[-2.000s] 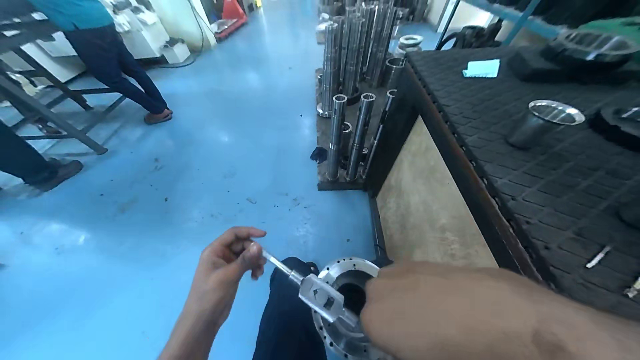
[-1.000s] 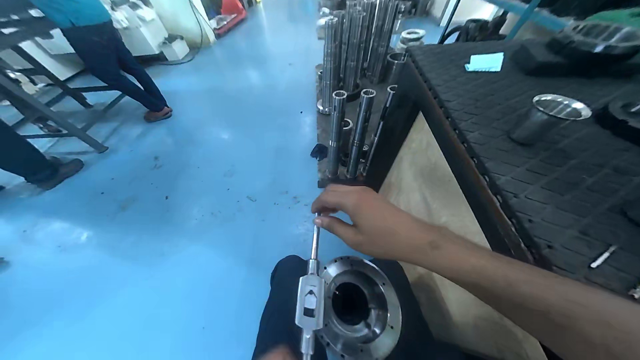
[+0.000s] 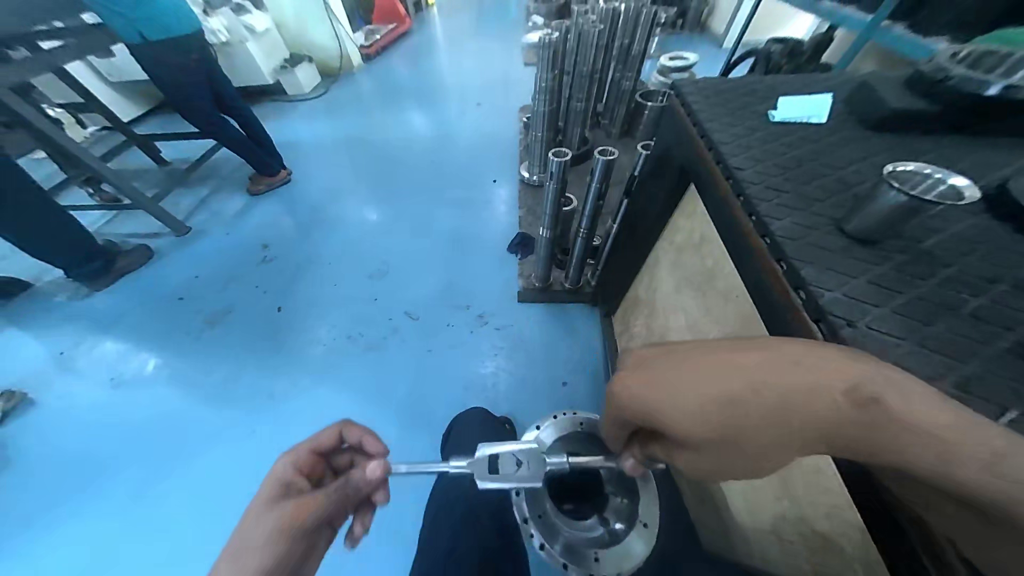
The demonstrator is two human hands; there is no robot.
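A metal tap wrench (image 3: 509, 465) lies level across the view, over a flanged metal cylinder (image 3: 640, 512) with a ring of small holes and a dark bore. My left hand (image 3: 324, 488) pinches the end of its left handle between thumb and fingers. My right hand (image 3: 664, 416) grips the right handle above the flange, its fingers partly hidden by the back of the hand. Whether a tap sits in the wrench's jaw, and where it meets the flange, cannot be told. My knee (image 3: 476, 496) is just left of the cylinder.
At right is a bench with a black ribbed mat (image 3: 888, 288), bearing a flared metal sleeve (image 3: 912, 200) and a pale blue piece (image 3: 802, 108). Metal tubes (image 3: 552, 216) stand on a low rack ahead. A person (image 3: 200, 88) stands by a steel frame (image 3: 88, 156) at upper left.
The wrench has turned from pointing away from me to lying crosswise. My right hand has come back from its far end to the right; my left hand has come fully into view.
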